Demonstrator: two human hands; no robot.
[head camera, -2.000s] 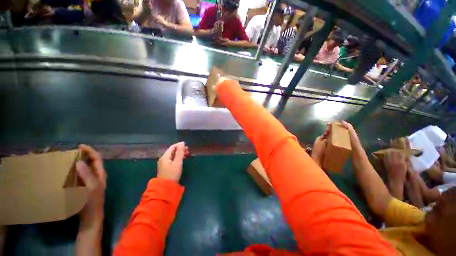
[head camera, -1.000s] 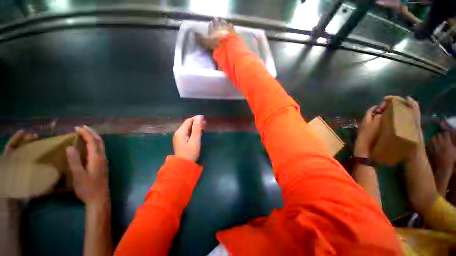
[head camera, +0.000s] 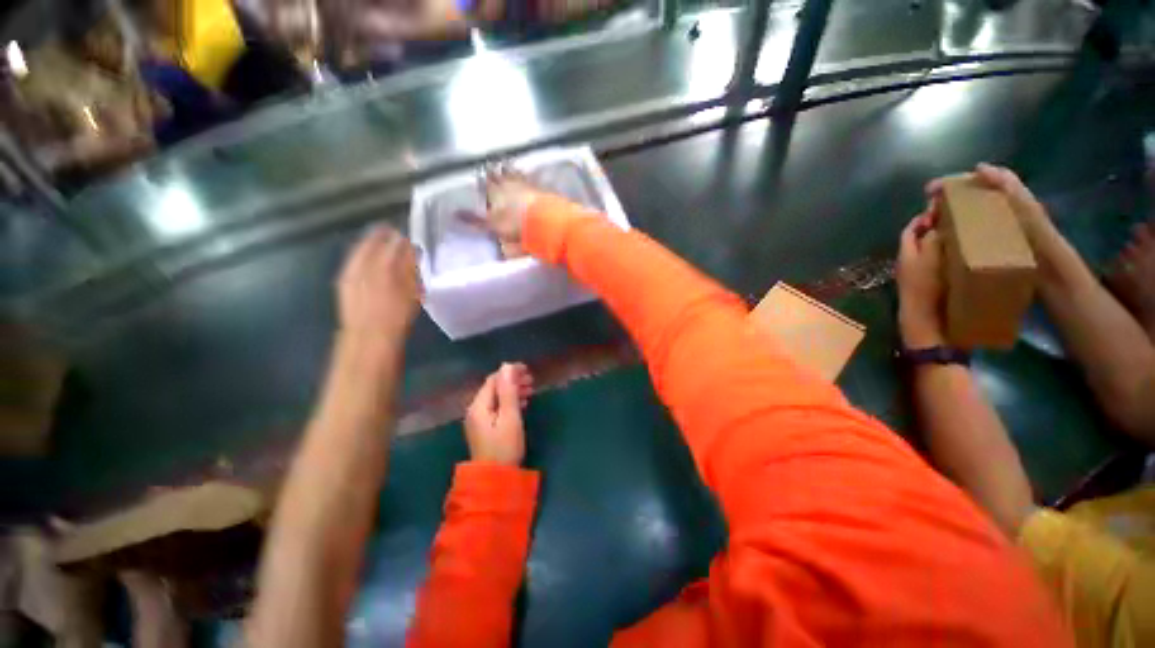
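A white open-topped tray (head camera: 513, 296) is on the belt (head camera: 684, 190). My right hand (head camera: 511, 209) reaches inside it, fingers spread, over greyish contents that are partly hidden and too blurred to name; I see nothing gripped. My left hand (head camera: 498, 420) hangs above the near green bench, empty, with its fingers loosely curled and thumb raised. A brown cardboard box (head camera: 807, 332) lies on the bench edge to the right, partly hidden by my right sleeve.
At left, another person's bare arm reaches up, its hand (head camera: 376, 279) at the tray's left edge. Below it is an open brown box (head camera: 165, 522). At right, a person in yellow holds a brown box (head camera: 988, 260) upright. A metal rail runs behind the tray; people sit beyond.
The brown cardboard piece at my right hand in the tray is gone from there, and that hand is now empty inside. The left neighbour's arm has come up to the tray. The view has shifted and tilted.
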